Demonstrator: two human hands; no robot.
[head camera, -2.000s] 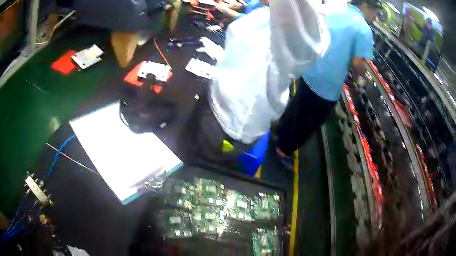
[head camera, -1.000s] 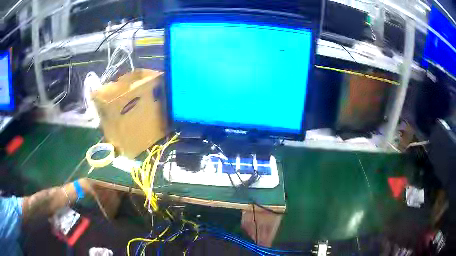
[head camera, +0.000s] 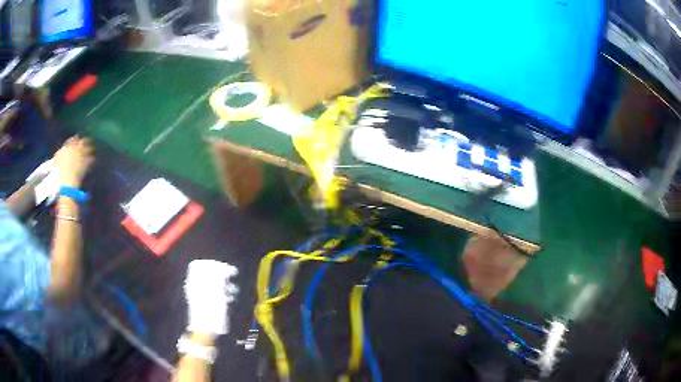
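My left hand (head camera: 210, 297), in a white glove, is at the lower left over the black mat. It is blurred; I see nothing held, but its fingers are unclear. My right hand is out of view. Yellow cables (head camera: 267, 302) and blue cables (head camera: 308, 313) run down the mat to the right of my left hand. More blue cables reach a small silver splitter (head camera: 552, 345) at the lower right. A white flat unit (head camera: 156, 204) lies on a red pad (head camera: 160, 242), above and left of my hand.
A low wooden stand (head camera: 336, 175) holds bundled yellow cable, a white power strip (head camera: 388, 155), a tape roll (head camera: 240, 101) and a brown carton (head camera: 302, 56). A monitor (head camera: 493, 52) shows bright blue. At the left is a person's arm (head camera: 66, 246) with a blue wrist band.
My view has swung left and down from the monitor, which now sits at the upper right. My gloved left hand shows more fully above the bottom edge.
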